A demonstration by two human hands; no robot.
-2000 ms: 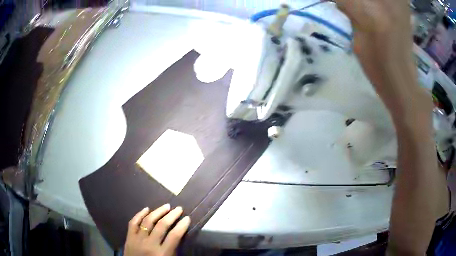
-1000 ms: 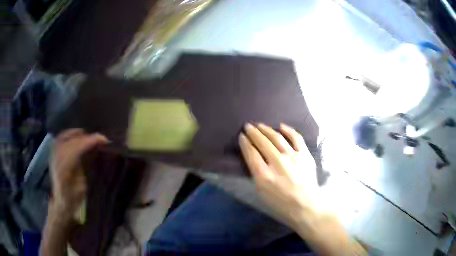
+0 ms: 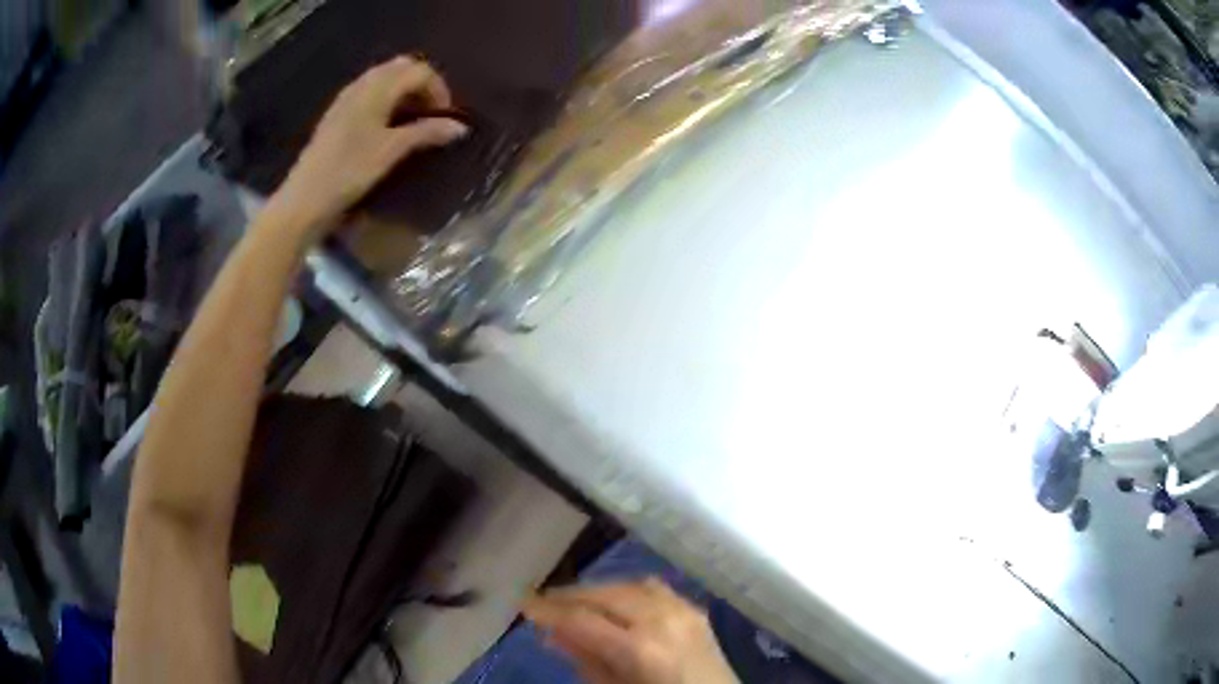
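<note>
My left hand [image 3: 388, 127] is at the upper left over a dark cloth [image 3: 535, 47], fingers bent and thumb near them; whether it pinches the cloth is unclear. My right hand [image 3: 635, 635] is low in the centre, blurred and partly cut off by the bottom edge, above blue-clad legs. Another dark cloth [image 3: 314, 494] hangs or lies below the table edge at the lower left, partly behind my left forearm. A pale yellow-green five-sided piece [image 3: 254, 608] shows against it.
The white machine table [image 3: 695, 361] fills the centre and right, with strong glare. Crinkled clear plastic [image 3: 588, 174] runs along its left side. Sewing machine parts [image 3: 1156, 501] stand at the right edge. More dark cloths [image 3: 80, 361] are at the far left.
The view has swung left. The panel and pale piece under my hands have left the tabletop. My left hand has moved up onto the dark cloth; my right hand has moved down off the table.
</note>
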